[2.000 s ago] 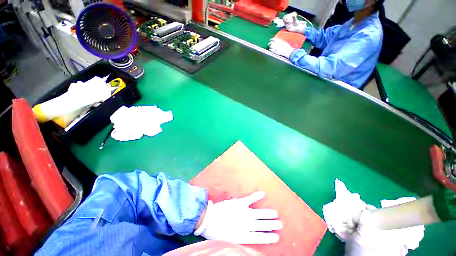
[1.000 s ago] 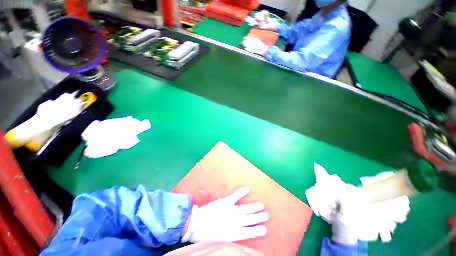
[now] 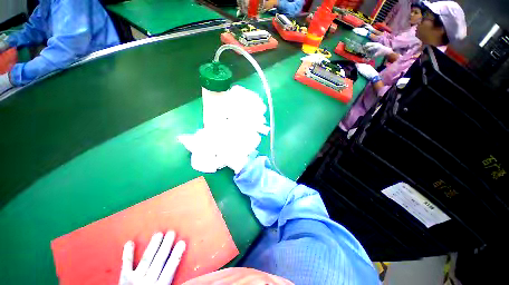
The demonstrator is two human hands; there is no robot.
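The flat red foam pad (image 3: 203, 222) lies on the green bench at the lower left, with no board on it. My left hand (image 3: 149, 261), in a white glove, lies flat on it with fingers spread, cut off by the bottom edge. The pale glue cartridge (image 3: 213, 108) with its green air adapter cap (image 3: 216, 75) lies over crumpled white wipes (image 3: 245, 106). A clear air hose (image 3: 267, 92) curves from the cap. My right hand (image 3: 239, 160), white-gloved, is at the wipes by the cartridge's near end. Glove and wipes merge in glare, so its grip and the nozzle are hidden.
Circuit boards on red pads (image 3: 346, 92) stand beyond the cartridge. Black stacked crates (image 3: 402, 161) fill the right. A worker in blue (image 3: 72, 39) is across the dark green conveyor (image 3: 123, 83) at left; workers in pink (image 3: 413, 39) are at upper right.
The view has swung right; fan, small tray and left-side wipes are out of it. The cartridge was raised at first, then lowered towards the wipes. My left hand stays flat on the pad.
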